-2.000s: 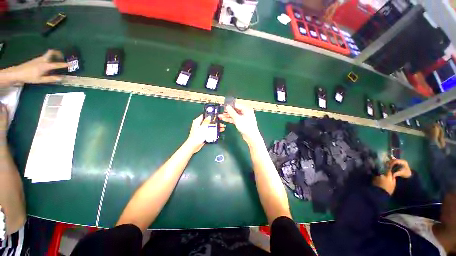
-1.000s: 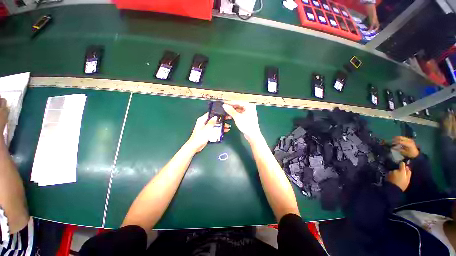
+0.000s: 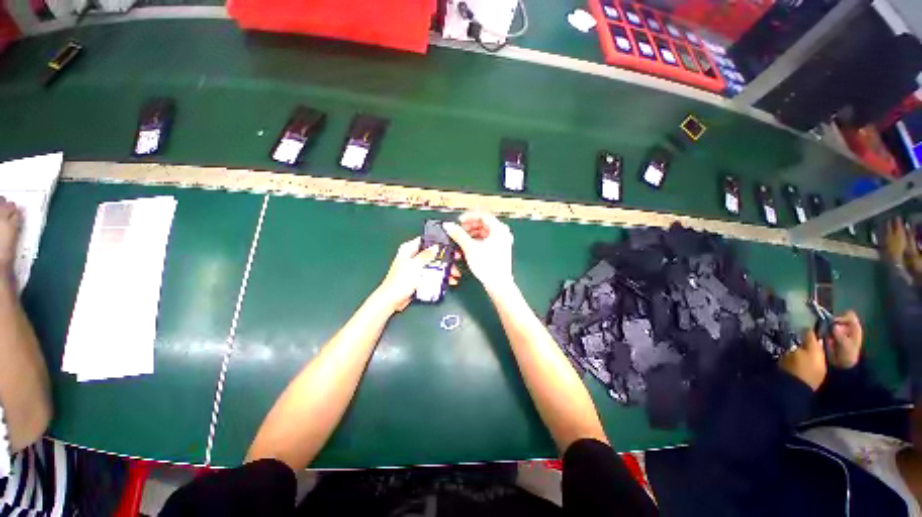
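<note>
A black handset with a white patch on its lower half is upright in my left hand, thumb across its middle. A dark grey cover piece lies over the handset's top end. My right hand is at the handset's upper right, its thumb and fingertips at the cover piece's edge; whether they grip it cannot be told. A small whitish ring lies on the green surface below the handset. A large pile of black and grey cover pieces lies right of my right forearm.
Several handsets lie on the green strip beyond the pale rail. Paper sheets lie left of the white line. A person's hands work right of the pile. A red tray and red bin stand on the far side.
The cover piece, held apart from the handset earlier, now lies over its top end. The handsets on the strip have shifted left. The hand that reached over the strip at left is gone from there.
</note>
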